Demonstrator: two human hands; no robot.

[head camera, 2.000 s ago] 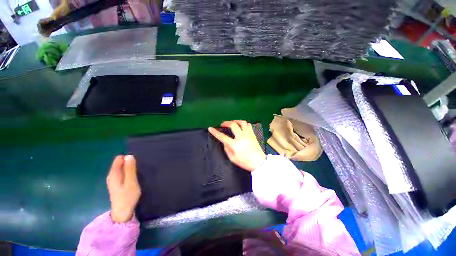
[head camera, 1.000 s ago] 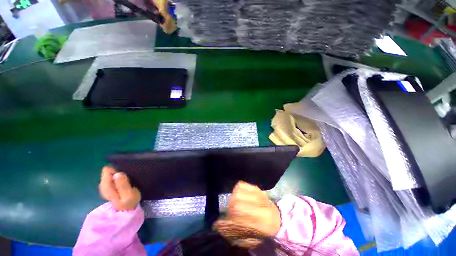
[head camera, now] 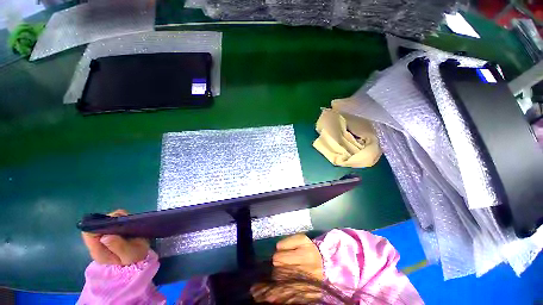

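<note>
A black panel unit is held up near me, tilted and seen almost edge-on, its right end higher. A narrow black bar runs from its middle down toward me. My left hand grips the panel's left end from below. My right hand is closed, low beside the bar; hair partly covers it, and what it holds cannot be told. A bubble wrap sheet lies flat on the bench beyond and beneath the panel. A crumpled tan cloth lies to the right.
Another black panel lies on its own wrap at the far left, near a green cloth. At right, black panels lean with bubble wrap sheets over the bench edge. A grey wrap pile stands at the far side.
The panel was flat on the wrap, then was lifted, showing its patterned back and bar, and is now tipped nearly edge-on. My right hand moved from its top down beside the bar. The view shifted.
</note>
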